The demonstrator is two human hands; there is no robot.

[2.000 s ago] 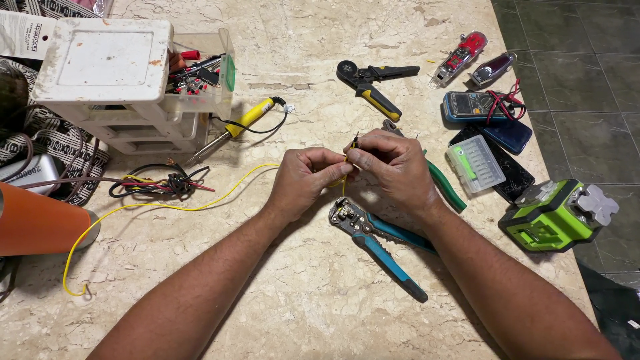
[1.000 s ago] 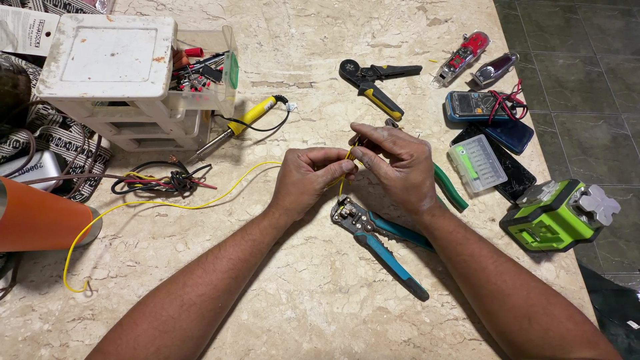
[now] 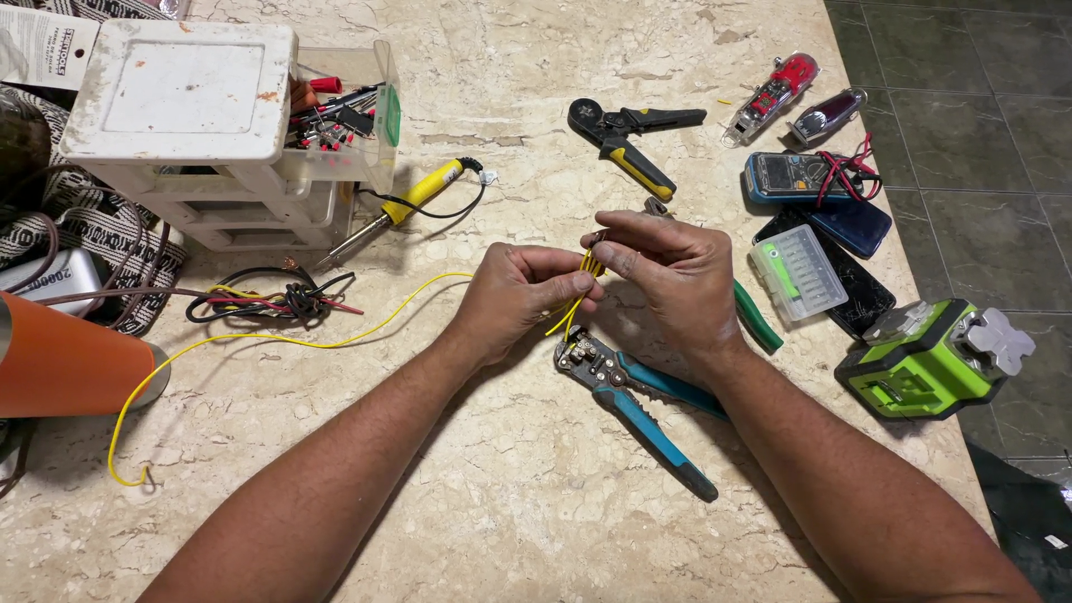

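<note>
Between finger and thumb, my left hand (image 3: 532,293) pinches several strands of thin yellow wire (image 3: 578,293); one long length runs from it across the stone top to a bent end at the left. At the upper end of the strands, my right hand (image 3: 670,276) grips them with thumb and fingertips; its exact hold is partly hidden. Just below the hands lies a wire stripper (image 3: 643,419) with blue handles, one handle partly under my right forearm. Green-handled pliers (image 3: 756,316) are partly covered by my right hand. A ferrule crimper (image 3: 624,138) with black and yellow handles lies beyond.
Left: a white drawer unit (image 3: 184,92), yellow soldering iron (image 3: 423,191), tangled wires (image 3: 285,300) and orange tumbler (image 3: 71,360). Right: hair clippers (image 3: 775,96), a multimeter (image 3: 791,177), phones (image 3: 850,228), a clear plastic case (image 3: 800,272) and a green laser level (image 3: 921,364) near the edge.
The fingers of my right hand have shifted at the top of the yellow wire, and more of the strands now shows between my hands. The tools lie where they were.
</note>
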